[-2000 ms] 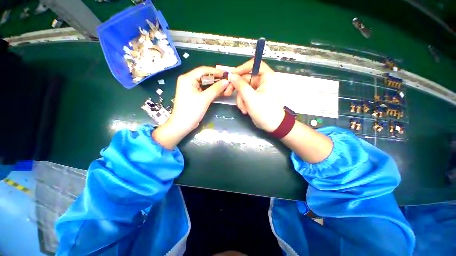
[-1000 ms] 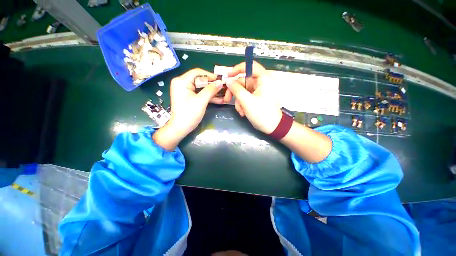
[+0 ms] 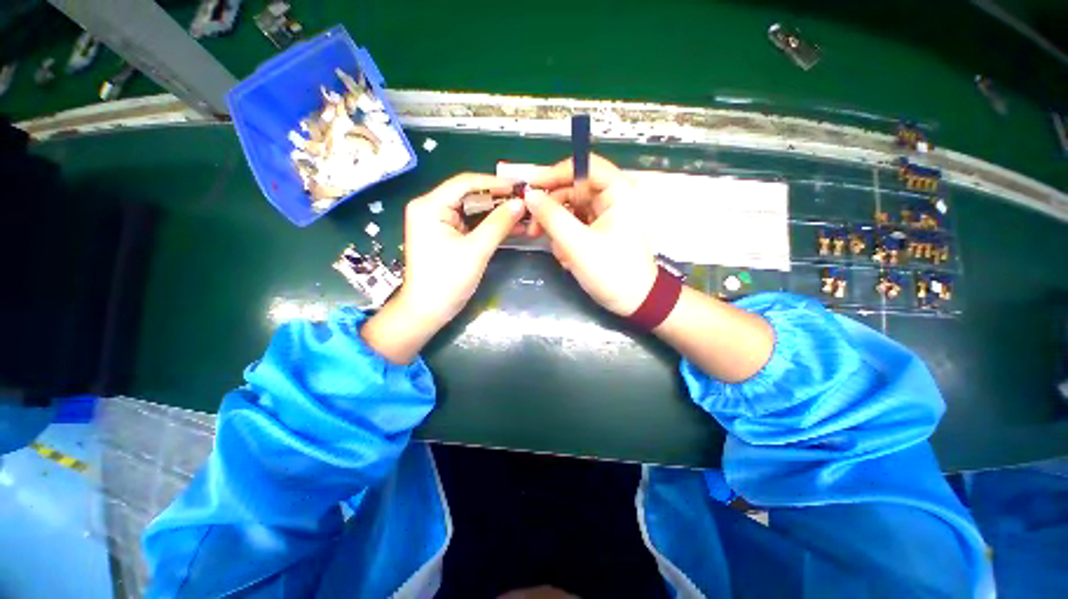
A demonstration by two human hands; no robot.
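Note:
My left hand point(image 3: 451, 240) holds a small grey-silver circuit board assembly point(image 3: 479, 205) between thumb and fingers. My right hand point(image 3: 594, 234) holds dark tweezers point(image 3: 581, 150), which stick up from between its fingers. The fingertips of both hands meet at the board's right end, over a tiny dark red or black piece point(image 3: 520, 190); the fingers hide most of it and the tweezers' tips. A long white sheet point(image 3: 714, 222) lies flat behind and to the right of my hands.
A blue bin point(image 3: 266, 152) with white and tan scraps stands upper left. White-black boards point(image 3: 368, 275) lie left of my left hand. A clear tray point(image 3: 861, 307) with rows of black-gold parts is at right. A pale rail point(image 3: 469, 111) runs behind; units point(image 3: 794, 47) lie on the green surface beyond.
The white strip at the right fingertips one second ago no longer shows. The thumbs are closer together over the board. Units beyond the rail have shifted left.

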